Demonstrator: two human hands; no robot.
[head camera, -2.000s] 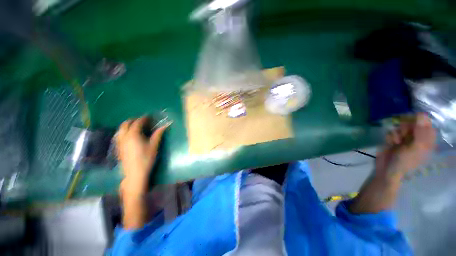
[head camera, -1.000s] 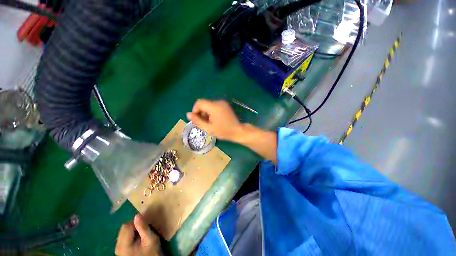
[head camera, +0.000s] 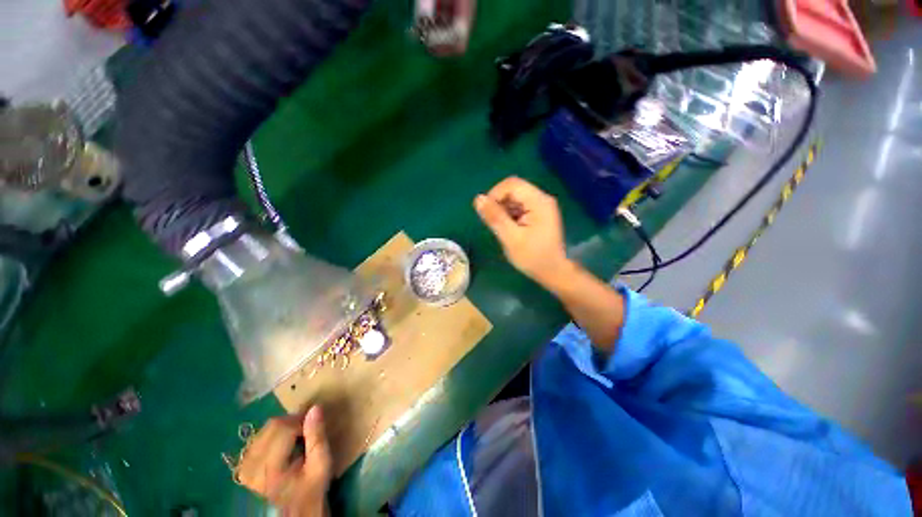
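My right hand (head camera: 526, 227) is raised over the green mat, right of the white tub (head camera: 438, 273). Its fingers are curled together; I cannot tell if anything is in them. My left hand (head camera: 288, 459) rests at the lower left edge of the tan board (head camera: 415, 379), fingers bent; whether it holds something is hidden. A few thin wire rings (head camera: 245, 434) show beside its fingers. A heap of copper rings with small parts (head camera: 344, 346) lies on the board beside a small white-topped piece (head camera: 372, 342). The tub holds silvery scraps.
The clear fume hood (head camera: 288, 308) on its dark ribbed hose (head camera: 207, 111) hangs over the board's left edge. The blue soldering station (head camera: 591, 167) with cable stands at upper right, near clear trays (head camera: 738, 106). A pink tray (head camera: 824, 30) is farther back.
The view has shifted. My right hand has moved from beside the tub's rim to the right, away from it. My left hand remains by the board's lower left edge, with wire rings now showing beside it.
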